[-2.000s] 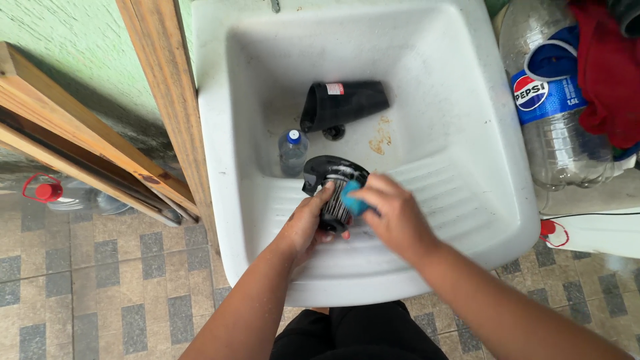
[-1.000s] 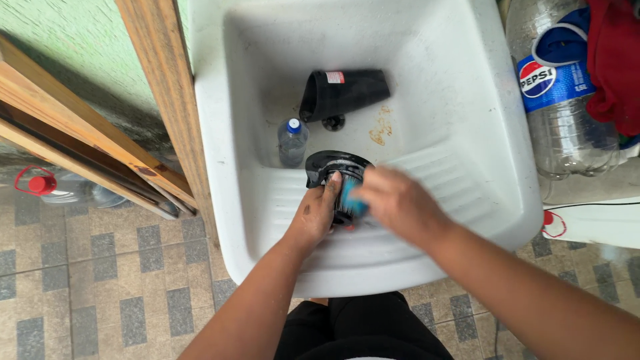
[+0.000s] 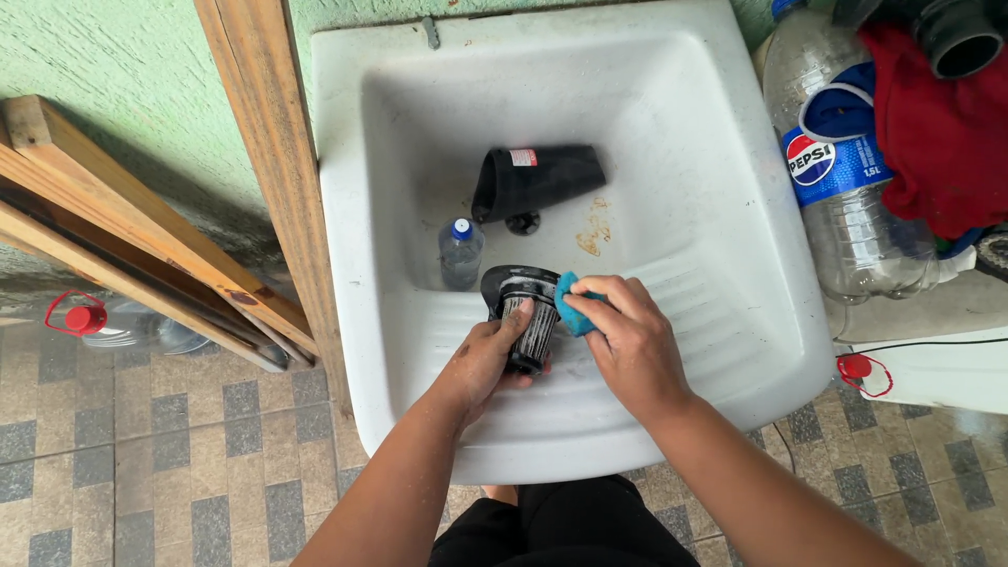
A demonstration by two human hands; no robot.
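Observation:
My left hand [image 3: 492, 358] grips a black pleated filter cartridge [image 3: 532, 331] with a wide round rim, over the ribbed front slope of a white sink [image 3: 409, 465]. Soapy foam shows on the pleats and below the rim. In my right hand [image 3: 630, 339] is a blue sponge [image 3: 575, 305], pinched between thumb and fingers at the filter's right side. Behind the filter, to the left, a small clear bottle with a blue cap [image 3: 461, 256] stands in the basin. A black tapered plastic housing [image 3: 543, 183] lies on its side beside the drain [image 3: 522, 224].
Wooden beams [image 3: 260, 157] lean at the left, near a large bottle with a red cap [image 3: 130, 327]. At the right are a big Pepsi bottle [image 3: 858, 228], a red cloth [image 3: 929, 134] and a black pipe-like part [image 3: 957, 43]. Brownish residue [image 3: 594, 228] marks the basin floor.
The sponge, blurred against the filter's pleats before, is now at the right side near its rim. My left hand has kept hold of the filter.

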